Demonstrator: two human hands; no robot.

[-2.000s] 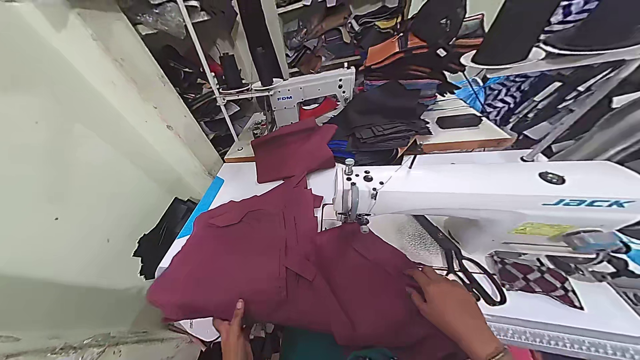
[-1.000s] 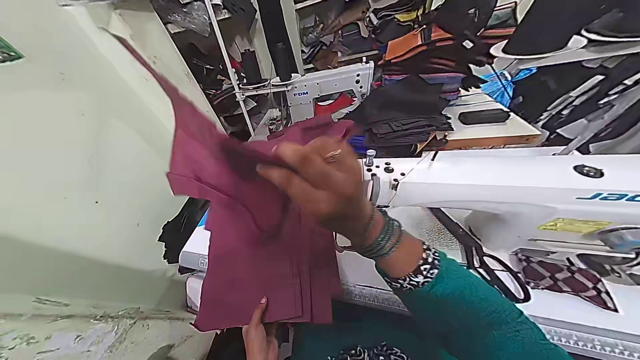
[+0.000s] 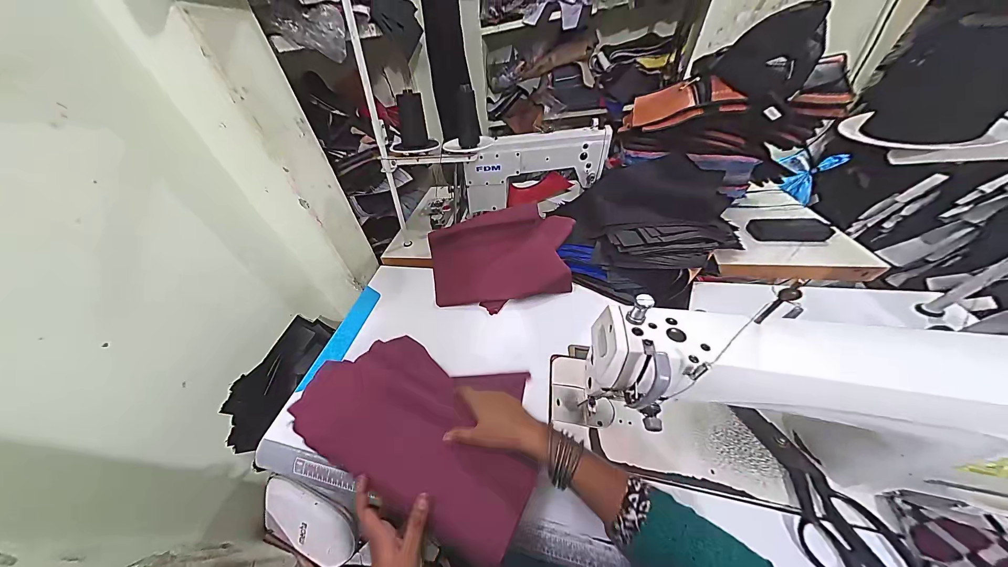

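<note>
Maroon fabric panels (image 3: 409, 433) lie over the front left part of the white sewing table (image 3: 488, 342) and its front edge. My right hand (image 3: 500, 421), with bangles at the wrist, rests on top of them, thumb and fingers spread. My left hand (image 3: 390, 524) is at their lower front edge, thumb and fingers apart; whether it grips the cloth is unclear. Another maroon piece (image 3: 500, 260) lies at the back of the table. The white sewing machine's head (image 3: 630, 354) stands right of my right hand.
Black-handled scissors (image 3: 835, 504) and a patterned piece (image 3: 945, 531) lie at the front right. Dark fabric pieces (image 3: 276, 386) are at the table's left side. A second sewing machine (image 3: 535, 161), black thread cones (image 3: 412, 118) and a dark fabric stack (image 3: 661, 213) stand behind.
My right hand, raised with maroon cloth a second ago, is now down on the panels. They lie lower and flatter, and white tabletop shows between them and the maroon piece at the back.
</note>
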